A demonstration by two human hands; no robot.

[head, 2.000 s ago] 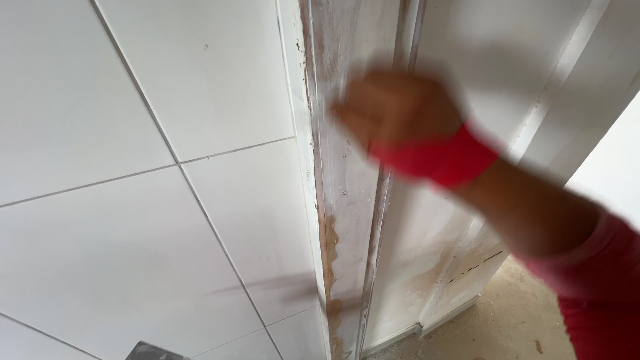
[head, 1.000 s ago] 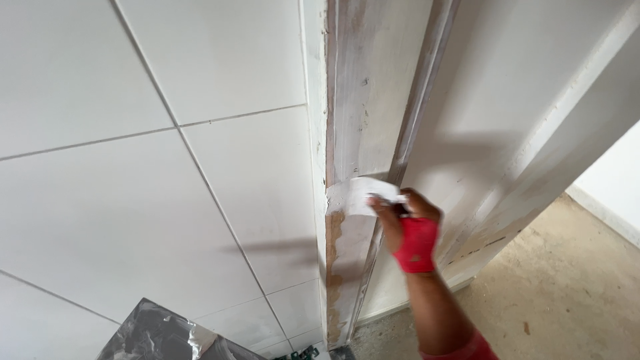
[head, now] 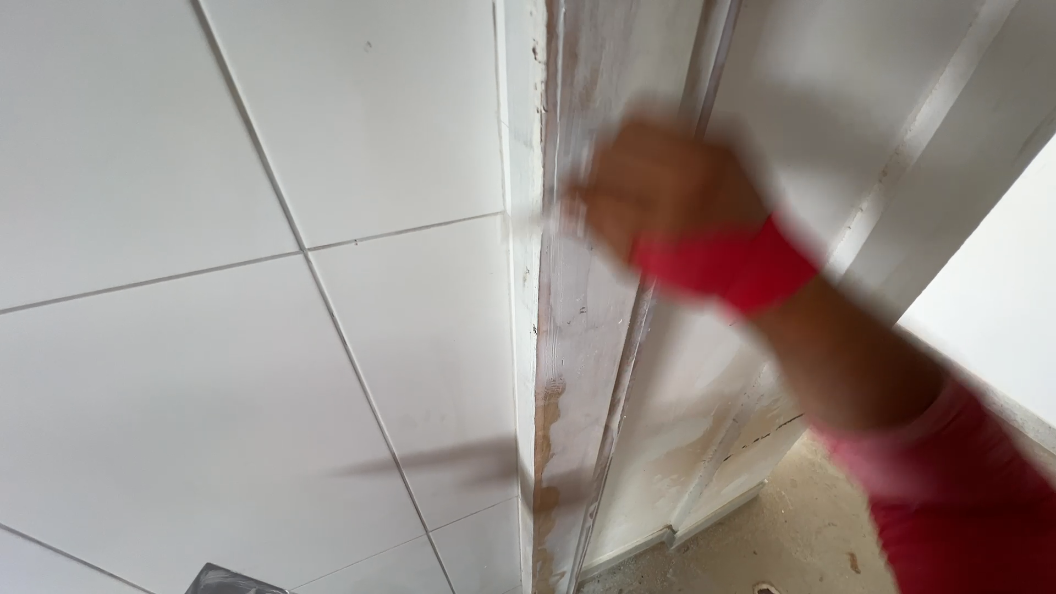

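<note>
My right hand (head: 685, 194), blurred by motion and wearing a red wrap around palm and wrist, is over the upper part of a door frame (head: 577, 330). Its fingers are curled toward the frame's left edge; whatever they hold is hidden or too blurred to tell. The frame's face has whitish filler smeared along it, with bare brown patches low down. At the bottom left edge a grey, smeared flat tool or board (head: 235, 580) pokes into view. My left hand is not in view.
White wall tiles (head: 396, 355) with grey joints border the frame on the left. On the right are a pale recessed panel (head: 701, 396) with patchy brown areas and a dusty concrete floor (head: 808, 520). A white wall (head: 998, 289) stands at the far right.
One second ago my right hand was lower on the frame with a white flat blade between its fingers; it has moved up. Less of the grey smeared object shows now.
</note>
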